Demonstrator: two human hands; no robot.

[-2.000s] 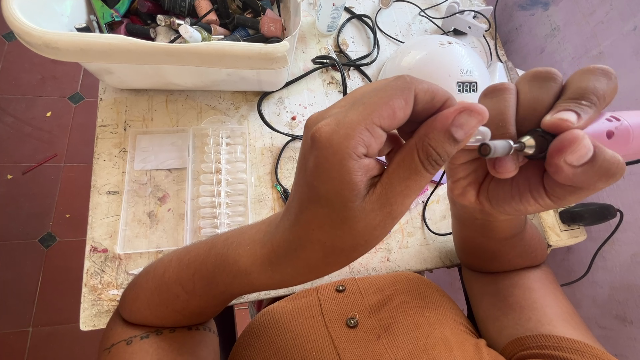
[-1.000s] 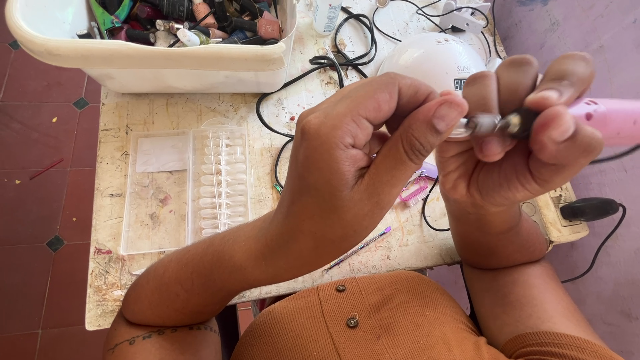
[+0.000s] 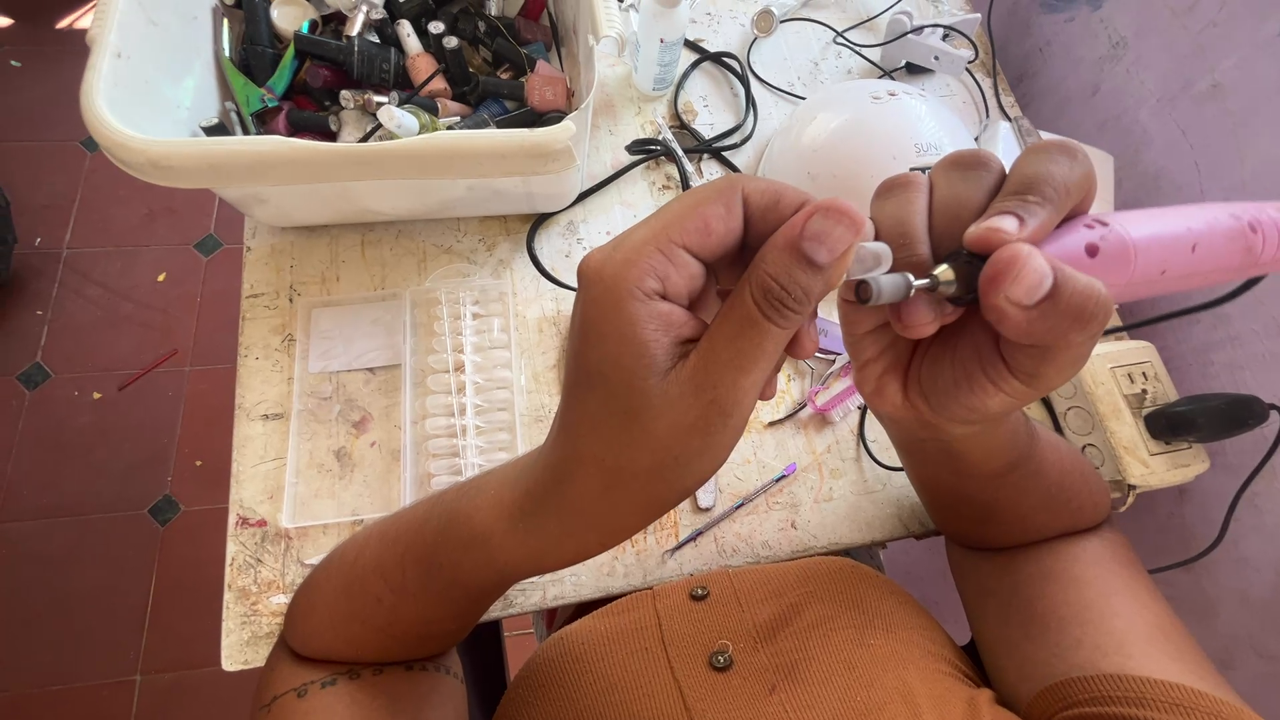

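Note:
Between the thumb and fingers of my left hand [image 3: 700, 310] is a clear false nail tip [image 3: 870, 260], its free end showing past my thumb. My right hand [image 3: 985, 290] grips a pink electric nail drill [image 3: 1170, 250] near its dark collar. The drill's cylindrical sanding bit [image 3: 885, 289] points left, just below the nail tip; whether they touch cannot be told. Below and left of my hands, an open plastic case [image 3: 408, 400] holds rows of clear nail tips on the table.
A white tub [image 3: 400, 180] of nail polish bottles stands at the back left. Behind my hands are a white nail lamp [image 3: 850, 135] and black cables [image 3: 735, 140]. A cuticle pusher [image 3: 735, 508], a pink brush [image 3: 836, 396] and a power outlet box [image 3: 1140, 410] are nearer.
The nail tip shows more plainly past my left thumb than one second ago, when it was mostly hidden. Both hands keep their holds, and the drill stays in my right hand.

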